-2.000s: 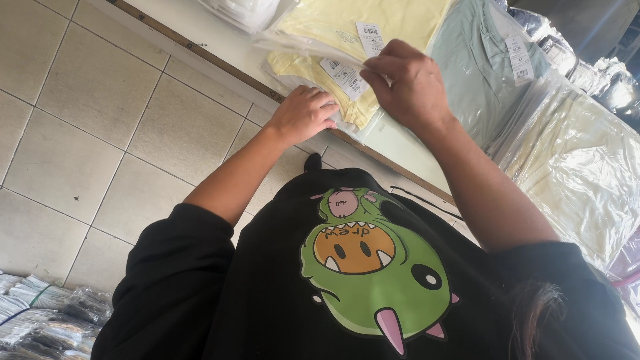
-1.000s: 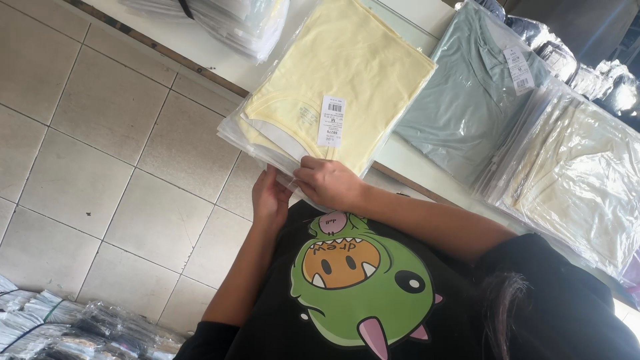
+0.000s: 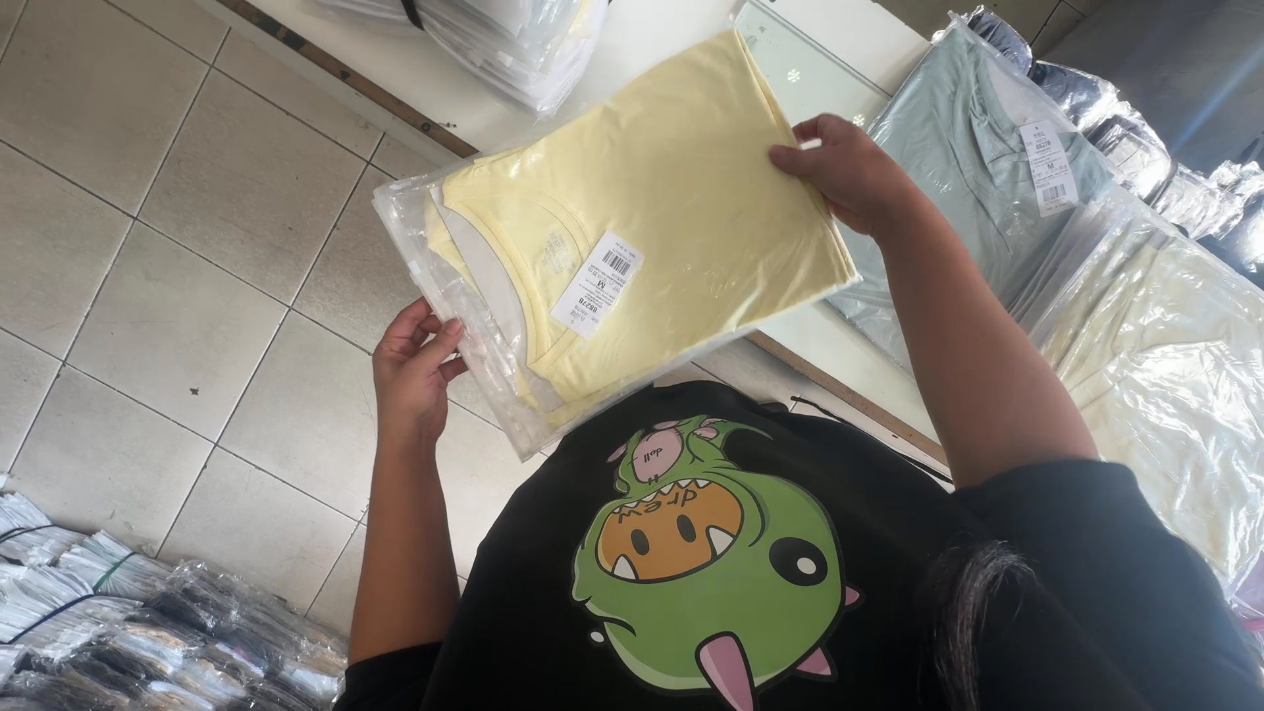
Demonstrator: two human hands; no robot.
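Note:
A stack of folded yellow garments in clear plastic bags (image 3: 681, 197) spans the space between my hands, partly over the table's front edge. My left hand (image 3: 420, 360) pinches the bags' edge at the neckline end, thumb on top. At the far right end, my right hand (image 3: 844, 173) grips the stack's edge, its fingers partly hidden. A white paper tag with printing (image 3: 597, 283) lies near the top garment's neckline, under the plastic.
Bagged grey-green garments (image 3: 978, 168) and a pile of bagged cream garments (image 3: 1165, 346) lie at right. A strapped bundle (image 3: 504, 39) sits on the white table (image 3: 671, 49). Bundled packages (image 3: 148, 622) cover the lower left of the tiled floor (image 3: 247, 267).
The hands were together at the stack's near edge; now they are apart, the right hand at the far end. The yellow stack has turned, its neckline end towards the left.

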